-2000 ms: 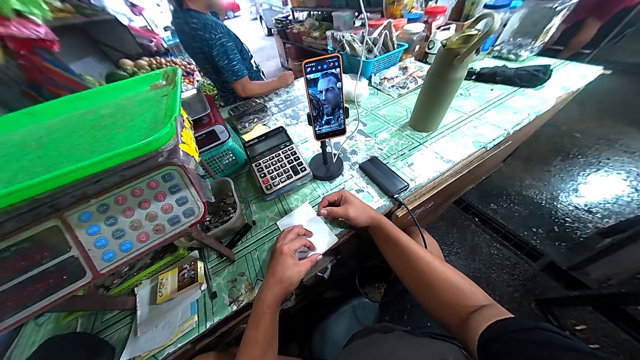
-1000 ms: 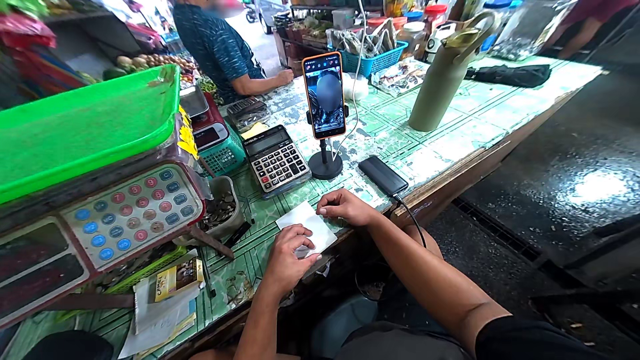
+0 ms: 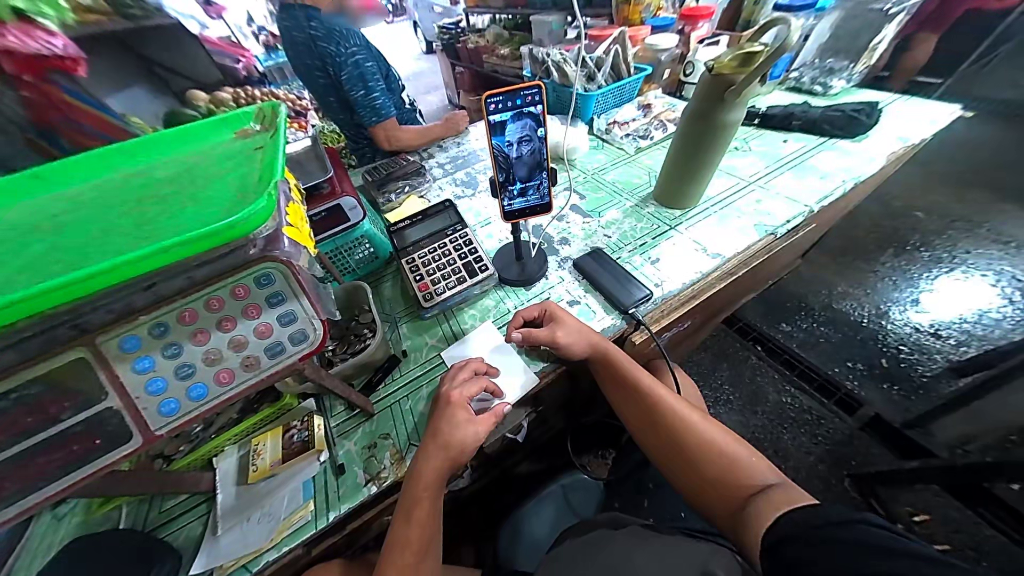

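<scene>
A small white sheet of paper [image 3: 494, 352] lies at the near edge of the green patterned table. My left hand [image 3: 464, 404] rests on its lower left part with bent fingers. At the paper's upper right edge is my right hand [image 3: 552, 332], its thumb and forefinger close together; whether they pinch the edge is unclear. Beyond the hands stand a desk calculator [image 3: 444, 260] and a phone in an orange case [image 3: 518, 152], held upright on a round black stand [image 3: 520, 264]. A black power bank [image 3: 613, 280] with a cable lies right of the stand.
On the left are a scale with a keypad [image 3: 216, 344] and green tray [image 3: 144, 200], a tub of coins [image 3: 352, 336] and stacked papers [image 3: 256, 488]. An olive bottle [image 3: 696, 144], a folded black umbrella [image 3: 816, 118] and a blue basket [image 3: 600, 100] stand farther back. A person [image 3: 352, 80] leans at the far side.
</scene>
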